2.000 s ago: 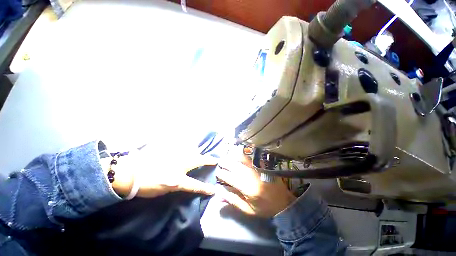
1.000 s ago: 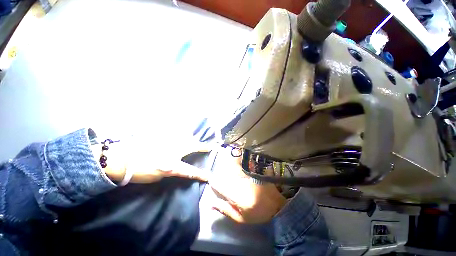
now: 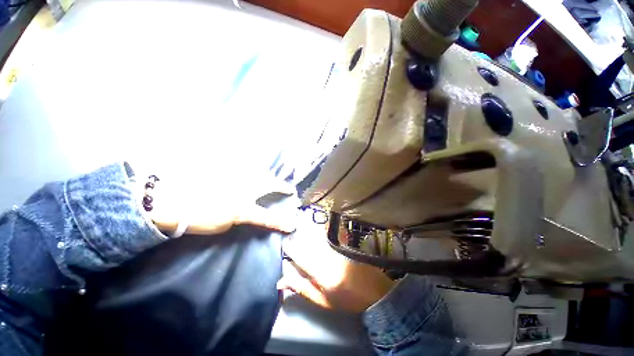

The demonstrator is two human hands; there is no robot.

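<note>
Dark fabric point(image 3: 201, 299) lies under my left hand and hangs over the front edge of the table. My left hand point(image 3: 236, 208) lies flat on the fabric, fingers toward the needle area, partly washed out by glare. My right hand point(image 3: 330, 274) is beside the fabric's right edge, just below the left end of the sewing machine head point(image 3: 396, 139). Its fingertips are at the fabric edge near my left fingertips; whether they pinch it cannot be told. The needle and presser foot are hidden by the head, hands and glare.
The white table point(image 3: 42, 139) glares strongly. A reddish-brown board point(image 3: 313, 15) runs behind it. Thread spools point(image 3: 535, 78) stand behind the head. A small dark-and-white panel point(image 3: 535, 325) is at lower right. A ribbed post point(image 3: 438, 28) rises from the head.
The machine head appears further left and larger in view. Both hands have shifted slightly, with the left fingertips now closer to the needle area. The fabric still hangs under my left hand.
</note>
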